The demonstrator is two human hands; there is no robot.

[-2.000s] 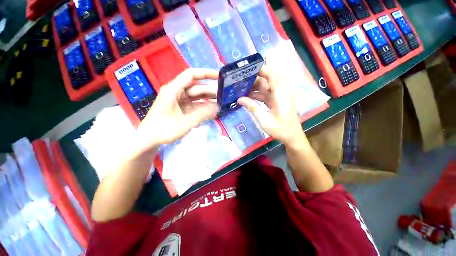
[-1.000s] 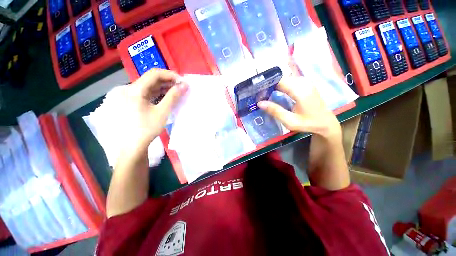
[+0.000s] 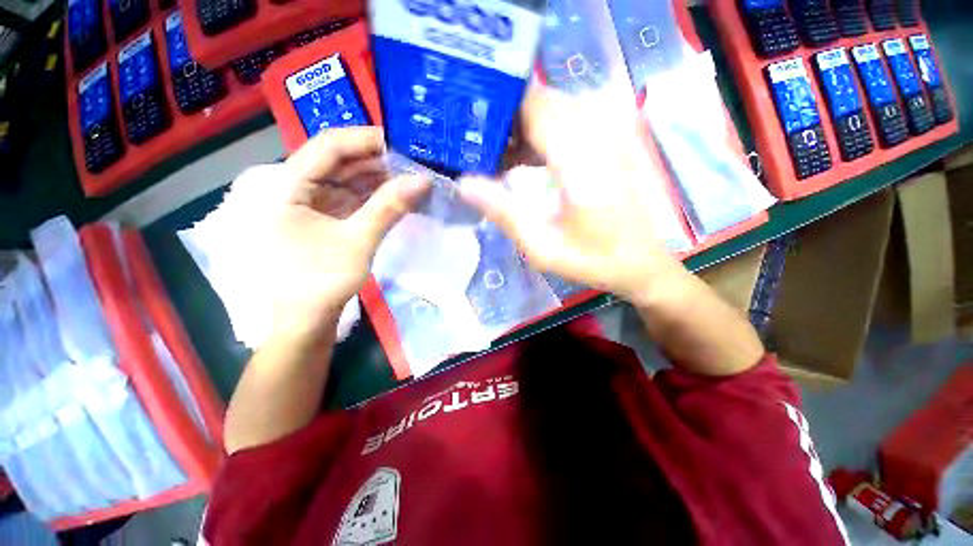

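A phone [image 3: 453, 80] with a blue "GOOD" face is held up close to the camera, its lower end at a translucent phone sleeve [image 3: 427, 192]. My left hand [image 3: 336, 224] pinches the sleeve between thumb and fingers. My right hand [image 3: 587, 208] holds the phone from the right, its thumb at the phone's lower end; its other fingers are overexposed. How far the phone is inside the sleeve cannot be told. Below the hands, a red phone tray [image 3: 386, 328] holds pale sleeved phones [image 3: 493, 279] and one bare phone [image 3: 325, 98] at its upper left.
A white stack of empty sleeves [image 3: 240, 251] lies left of the tray. Trays of bare phones stand at upper left [image 3: 160, 162] and upper right [image 3: 784, 176]. A filled tray stack [image 3: 160, 395] is at lower left. Open cartons [image 3: 832, 277] and a fire extinguisher [image 3: 883, 506] are at lower right.
The phone has moved up and left, closer to the camera, with its blue face now showing. The sleeve in my left hand now meets the phone's lower end, and my hands have come together.
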